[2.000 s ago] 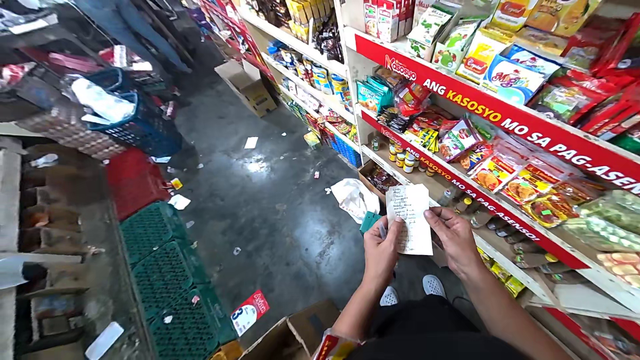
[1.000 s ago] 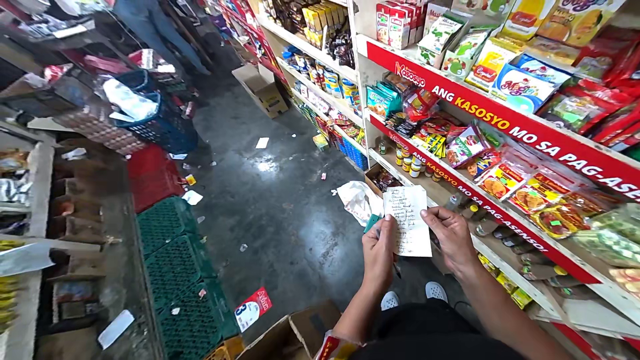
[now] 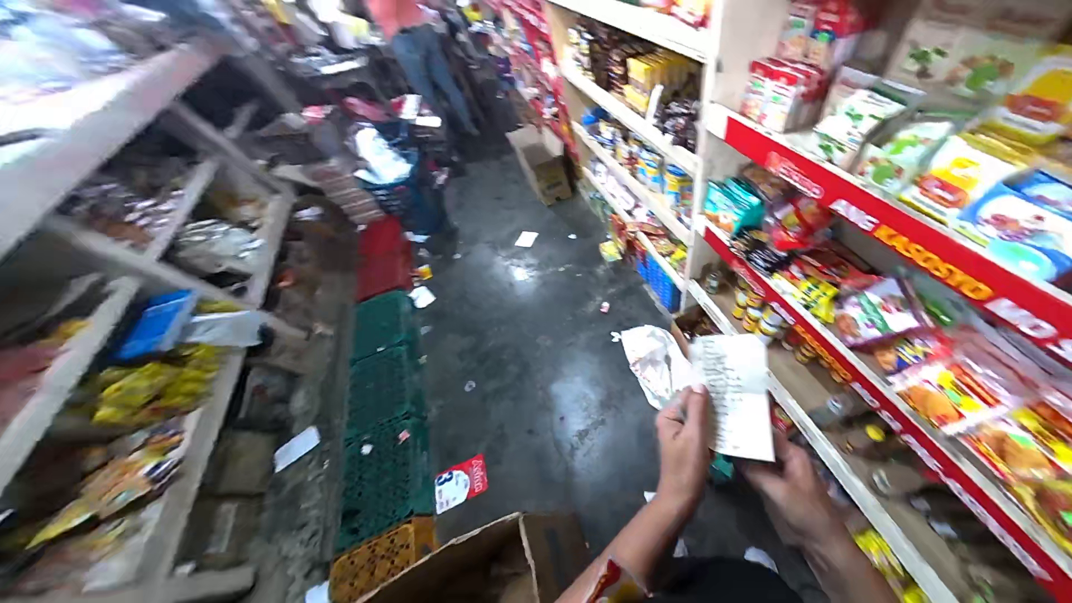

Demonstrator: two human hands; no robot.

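A small white paper sheet (image 3: pixel 731 398) with handwriting is held in front of the right-hand shelves. My left hand (image 3: pixel 685 444) pinches its left edge, thumb on top. Something green shows just below the paper, partly hidden. My right hand (image 3: pixel 791 477) is at the sheet's lower right corner, blurred; whether its fingers grip the paper or something dark beneath it is not plain. A crumpled white plastic bag (image 3: pixel 655 362) lies beyond my left hand.
An open cardboard box (image 3: pixel 548 544) stands at the bottom. Green plastic crates (image 3: pixel 383 394) line the left of the aisle, beside wooden bins. Red-edged shelves (image 3: pixel 863 209) of packets run along the right. Further off are another cardboard box (image 3: pixel 540 163) and a person in jeans (image 3: pixel 425 67).
The view has swung left, showing more of the left bins. The paper stays in my left hand; my right hand has moved down from its right edge to the lower corner.
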